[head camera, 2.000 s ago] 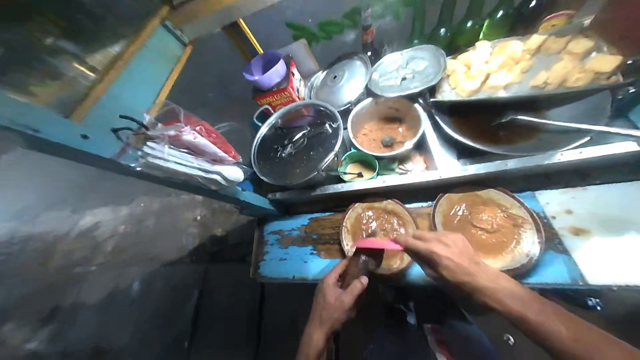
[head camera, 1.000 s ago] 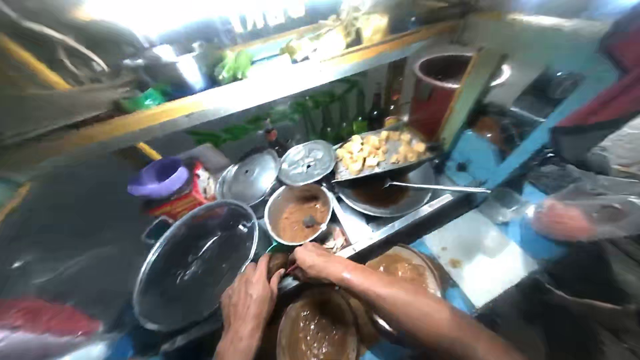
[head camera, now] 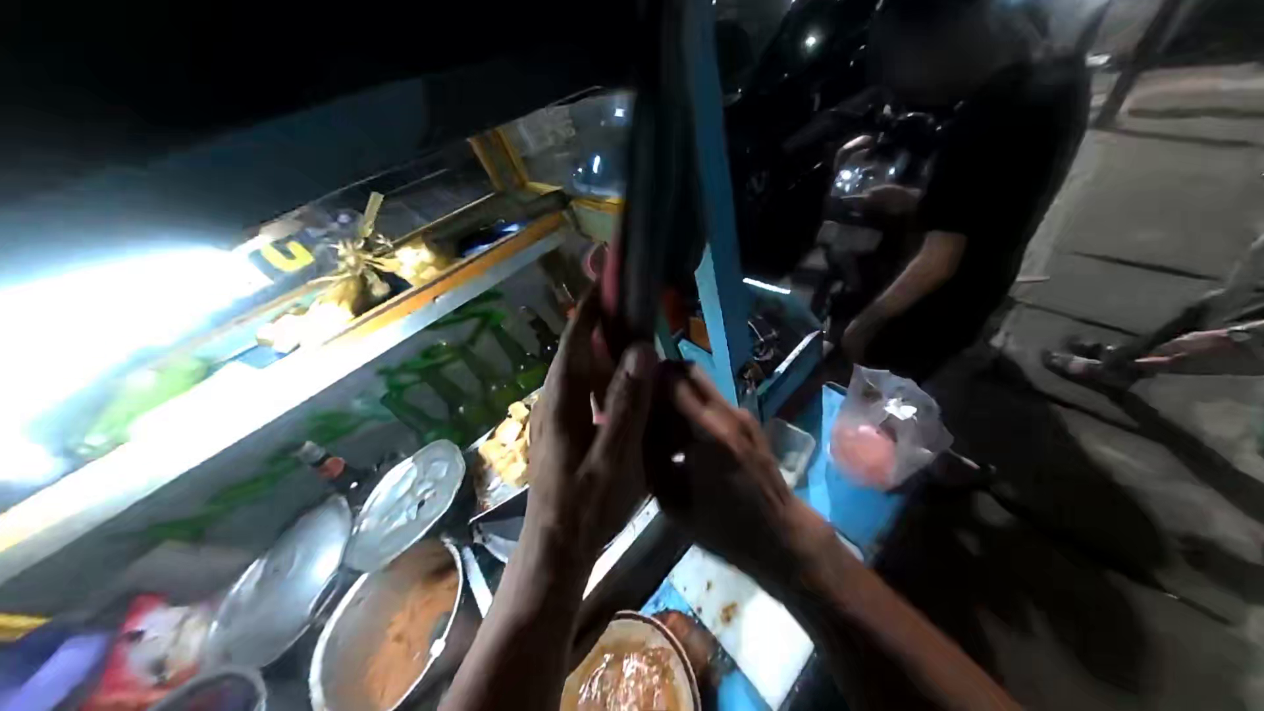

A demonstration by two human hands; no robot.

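Observation:
My left hand [head camera: 583,425] and my right hand [head camera: 721,449] are raised in front of me, close together around a dark, elongated object with a pink part [head camera: 637,247]; blur and shadow hide what it is. Below them stands a plate of brown sauce [head camera: 632,676] on the counter. A metal pot of orange-brown sauce [head camera: 395,632] lies to the left of my forearms, with two metal lids [head camera: 281,583] beside it. Fried pieces [head camera: 507,449] on a metal tray are partly hidden behind my left hand.
A blue post [head camera: 721,217] rises behind my hands. A plastic bag with something pink [head camera: 874,444] sits on the blue counter, near a white board [head camera: 741,612]. A person in dark clothes [head camera: 997,207] stands beyond, at the right. A bright shelf [head camera: 326,370] crosses the left.
Both hands have risen from low over the plates and pot to the middle of the view, close together. The view has swung to the right and up, showing a person and the pavement.

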